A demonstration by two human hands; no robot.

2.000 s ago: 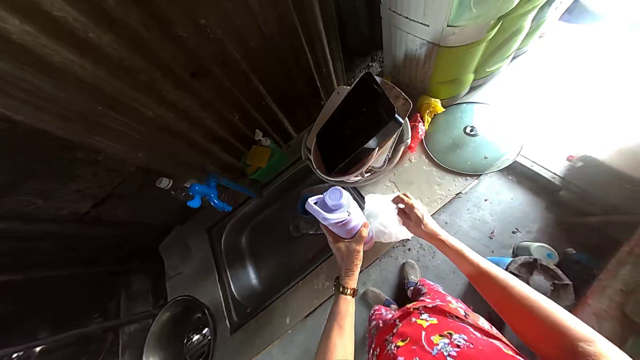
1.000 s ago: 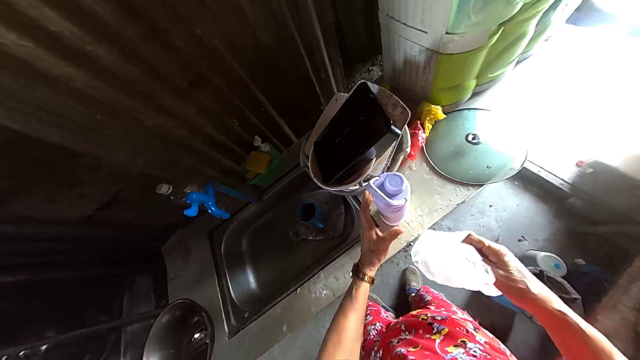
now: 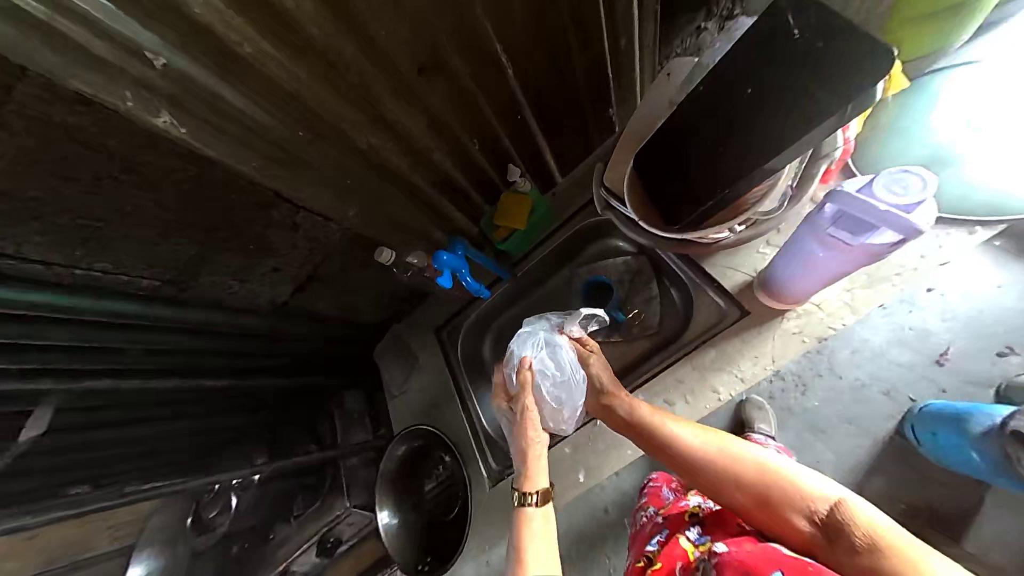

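A clear plastic bag (image 3: 552, 372), bunched and rounded, is between both my hands above the near edge of the dark metal sink (image 3: 488, 336). My left hand (image 3: 524, 416), with a gold wristwatch below it, clasps the bag's left side. My right hand (image 3: 596, 376) grips the bag near its gathered top. What the bag holds cannot be made out. On the counter's edge to the right stands a lilac bottle (image 3: 840, 240) with a lid. Behind the bag, a blue cup (image 3: 598, 294) lies in the sink.
A blue faucet (image 3: 460, 268) and a green holder with a yellow sponge (image 3: 513, 210) are behind the sink. A bucket (image 3: 620, 180) with a black rectangular tray (image 3: 760, 104) stands right. A wok (image 3: 424, 500) sits left, and a glass lid (image 3: 920, 136) lies far right.
The lilac bottle, held in my left hand earlier, now stands released on the counter. The plastic bag has moved left from beside the counter to over the sink, and both hands hold it.
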